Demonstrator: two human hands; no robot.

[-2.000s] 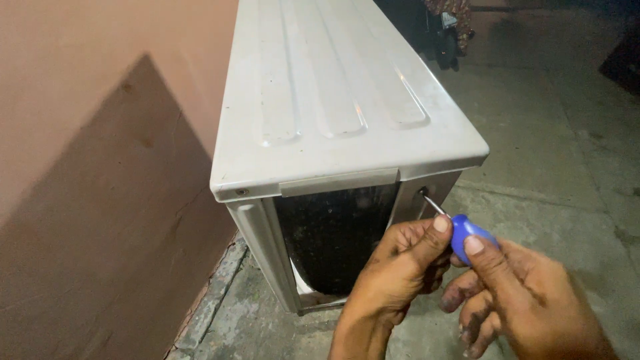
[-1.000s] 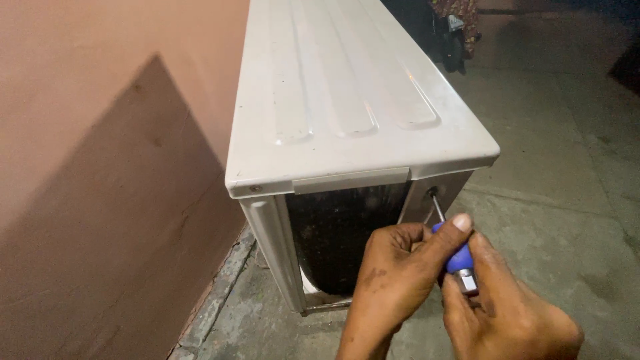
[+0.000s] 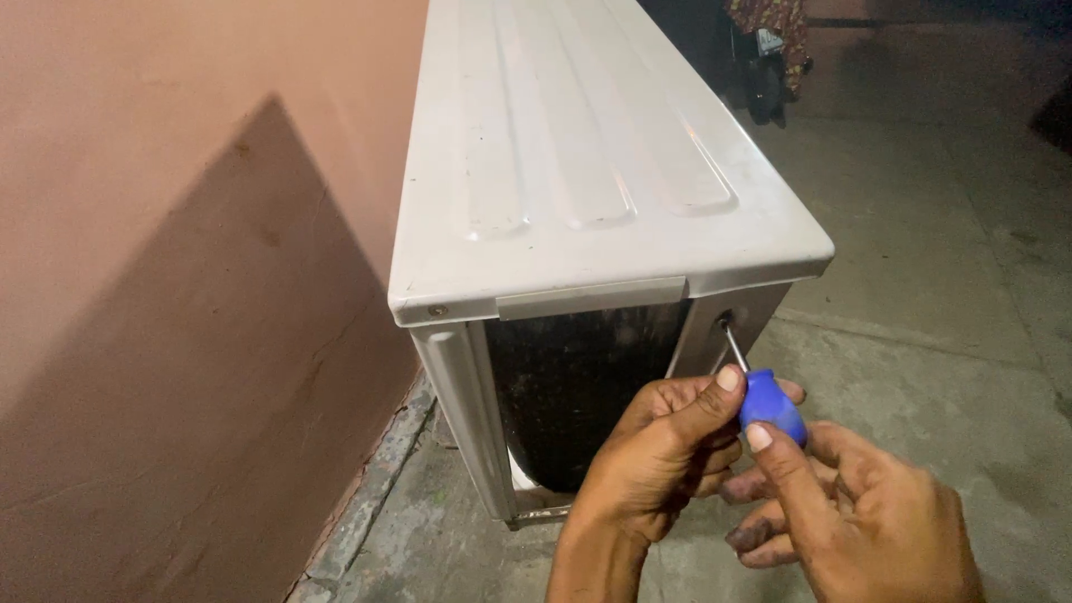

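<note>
A screwdriver with a short blue handle has its metal shaft tip in a dark screw recess on the end panel of a white metal cabinet, which looks like an air conditioner's outdoor unit. My left hand pinches the front of the handle near the shaft between thumb and fingers. With thumb and fingers my right hand grips the handle's rear end. Another screw sits in the top cover's left corner. Black finned or mesh surface shows between the end posts. The screw under the tip is hidden.
A pinkish wall rises close along the cabinet's left side, with a concrete ledge at its foot. Concrete floor extends to the right. Behind the cabinet stands part of a parked motorbike with a patterned cloth over it.
The fingers of my right hand have shifted around the handle, whose metal rear end showed one second ago and is now covered. The screwdriver's tip stays at the same recess.
</note>
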